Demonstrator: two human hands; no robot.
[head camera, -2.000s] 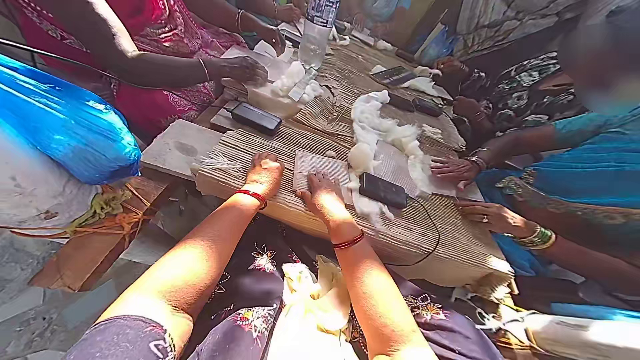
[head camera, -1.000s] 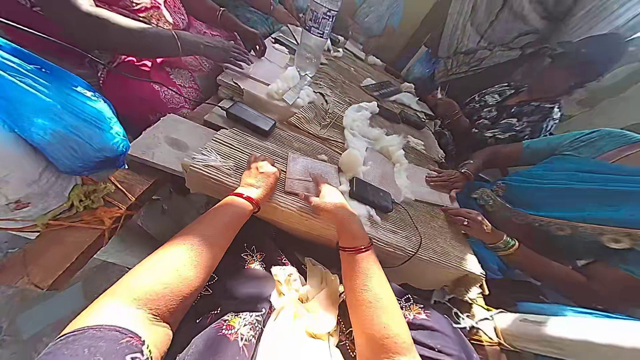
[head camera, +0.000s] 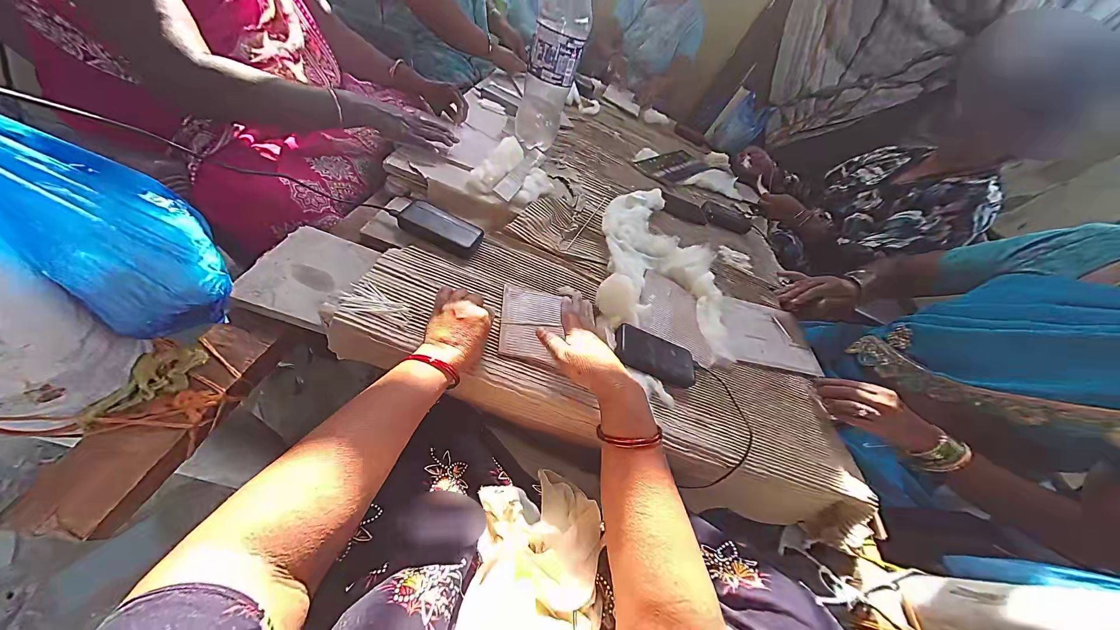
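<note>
My left hand (head camera: 461, 328) rests with curled fingers on the corrugated cardboard tabletop, at the left edge of a small flat board (head camera: 529, 322); whether it holds something is hidden. My right hand (head camera: 579, 346) lies palm down with its fingers spread over the board's right side. A tuft of white cotton (head camera: 618, 299) sits just right of my right fingertips, and a longer mass of cotton (head camera: 652, 241) stretches behind it. Beside my right hand is a black power bank or similar device (head camera: 654, 355) with a cable. Thin white cotton wicks (head camera: 374, 300) lie left of my left hand.
Another black device (head camera: 439, 228) and a plastic bottle (head camera: 553, 79) stand farther back. Co-workers' hands are at the far left (head camera: 420, 118) and right (head camera: 862, 407) of the table. A blue plastic bag (head camera: 105, 227) is at the left; pale cloth (head camera: 542, 551) lies on my lap.
My right hand's fingers are extended over the board, where a second ago they were more bent. At the right, a co-worker's near hand has shifted slightly away from the board there.
</note>
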